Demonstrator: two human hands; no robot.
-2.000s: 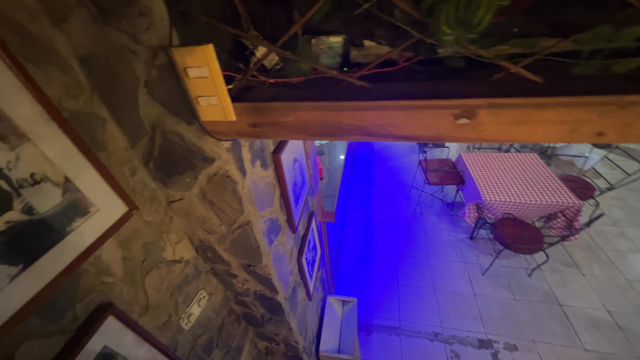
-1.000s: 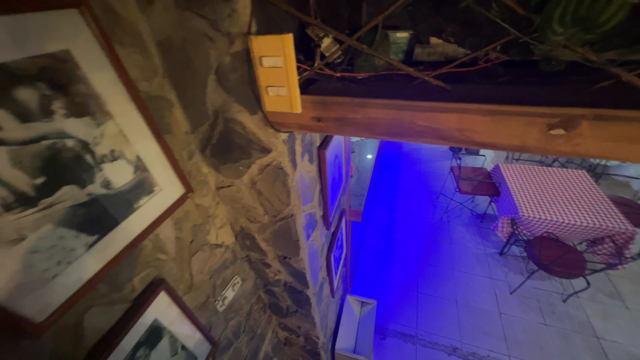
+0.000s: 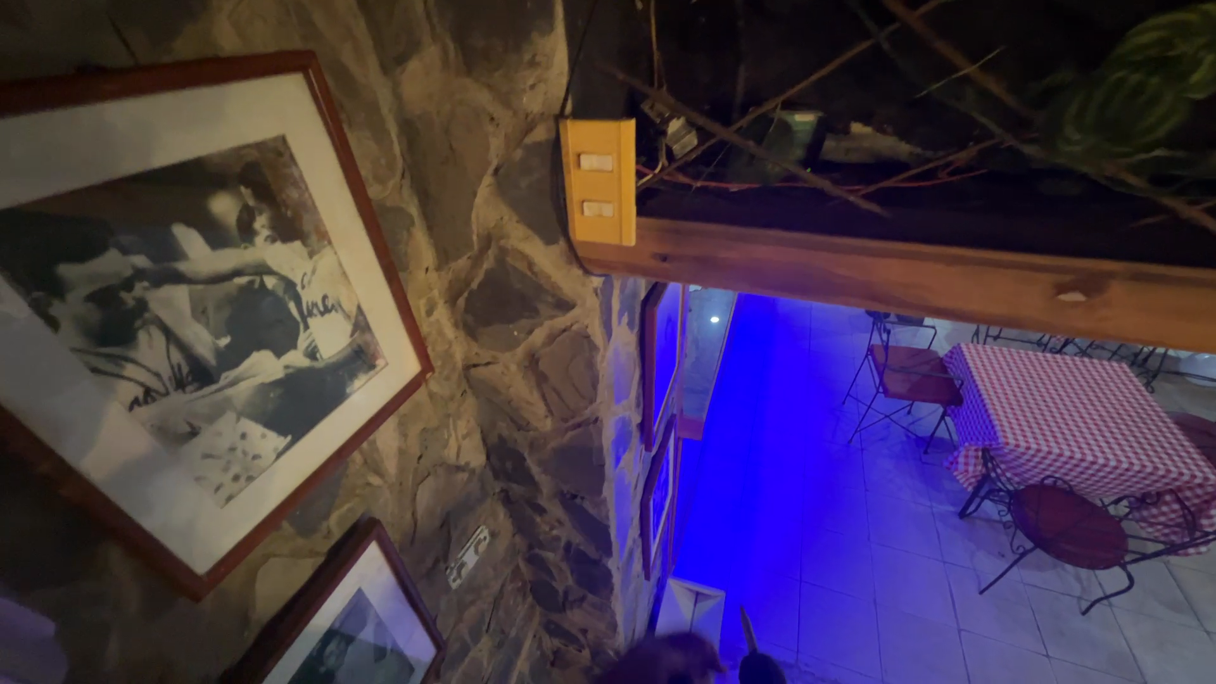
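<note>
At the bottom edge of the head view is a dark, blurred rounded shape (image 3: 665,659), which may be part of a hand; whose or which hand I cannot tell. Close to its right, a thin pointed thing (image 3: 748,627) rises from a dark rounded end, too dim to name. Whether anything is gripped there is hidden. Neither my left hand nor my right hand shows clearly. Above, a yellow switch plate (image 3: 601,228) with two white rocker switches (image 3: 596,162) is at the end of a wooden beam (image 3: 855,267), against the stone wall (image 3: 518,294).
Framed pictures (image 3: 407,318) hang on the stone wall, one near at left. A small pale plate (image 3: 467,558) is on the stones. Dry branches (image 3: 760,152) lie above the beam. Beyond are a checkered tablecloth (image 3: 1073,408), metal chairs with red seats (image 3: 1069,524) and blue-lit floor tiles (image 3: 760,475).
The view has shifted toward the left wall, so the switch plate and framed picture appear farther right. The dark shape and the pointed thing have come into view at the bottom.
</note>
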